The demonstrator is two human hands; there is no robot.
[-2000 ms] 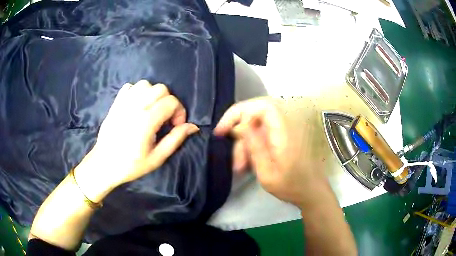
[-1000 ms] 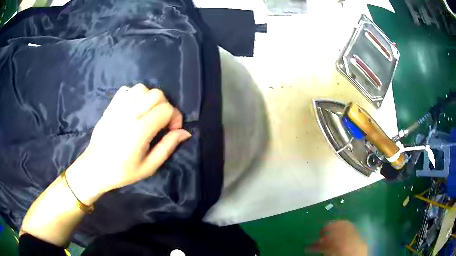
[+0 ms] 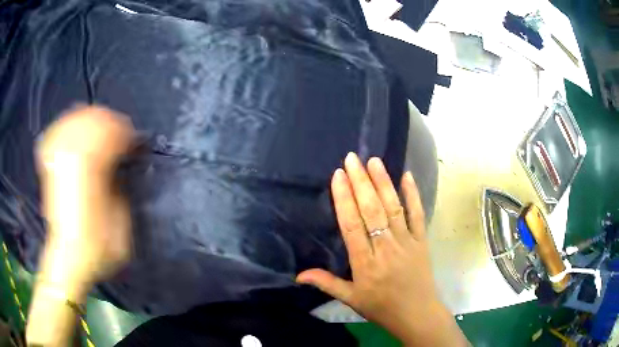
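Observation:
The dark garment (image 3: 224,122) lies spread over the table with its shiny lining facing up; a seam line runs across it. My right hand (image 3: 383,247) lies flat, palm down, fingers slightly apart, on the lining near the garment's right edge. My left hand (image 3: 85,183) is blurred over the garment's left part; its fingers are not clear. The steam iron (image 3: 519,237) stands on the table to the right, with an orange-brown handle and a blue part, and no hand touches it.
The metal iron rest (image 3: 553,159) lies behind the iron. A grey padded board (image 3: 422,162) shows beyond the garment's right edge. Dark cut pieces (image 3: 407,64), a small grey plate (image 3: 475,52) and white papers lie at the back right. Green floor surrounds the table.
My right hand has come from the lower right onto the garment and lies flat. My left hand has moved left, off the spot it pinched. The lining lies flatter; the view has shifted.

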